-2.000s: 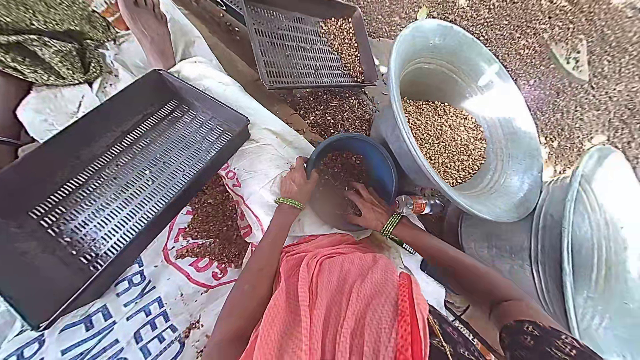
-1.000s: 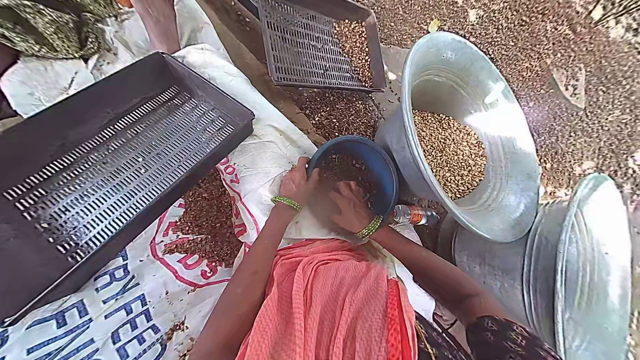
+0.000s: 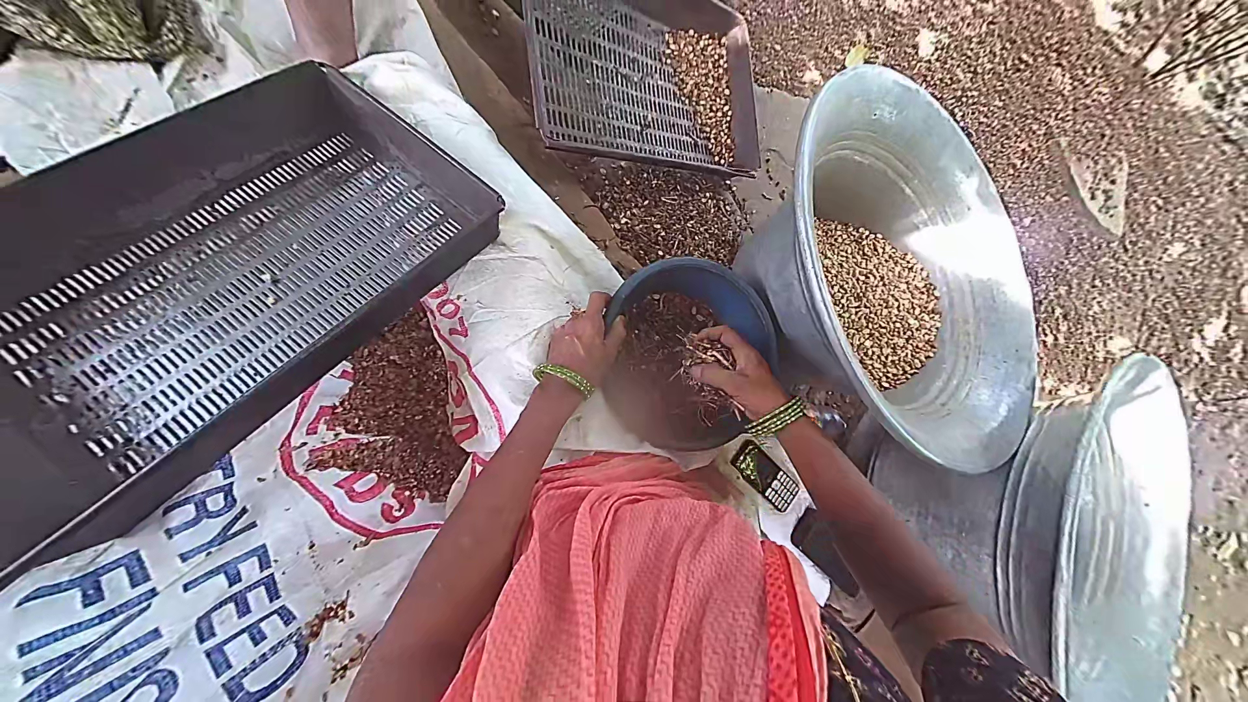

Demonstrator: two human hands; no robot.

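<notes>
A round blue basin (image 3: 749, 310) stands in front of my lap, with loose brown husks and stalks (image 3: 673, 327) inside. My left hand (image 3: 587, 341) grips its left rim. Inside the right part of the basin, my right hand (image 3: 736, 370) is closed on some of the dry brown stalks. Right of the basin, a large metal tub (image 3: 921, 195) tilts towards me and holds pale brown beans or seeds (image 3: 877, 302). A dark slotted tray (image 3: 244, 283) lies to the left, over a printed white sack (image 3: 526, 263).
A second slotted tray (image 3: 614, 78) with beans is beyond the basin, beside a dark husk heap (image 3: 673, 210). Another metal tub (image 3: 1121, 546) lies at lower right. A keypad phone (image 3: 765, 475) is below my right wrist. Husks (image 3: 405, 414) lie on the sack, and a person's bare leg (image 3: 324, 29) shows at the top.
My right hand has lifted a little within the basin and now holds stalks between its fingers. My left hand has stayed at the rim. The phone has come into sight by my right wrist.
</notes>
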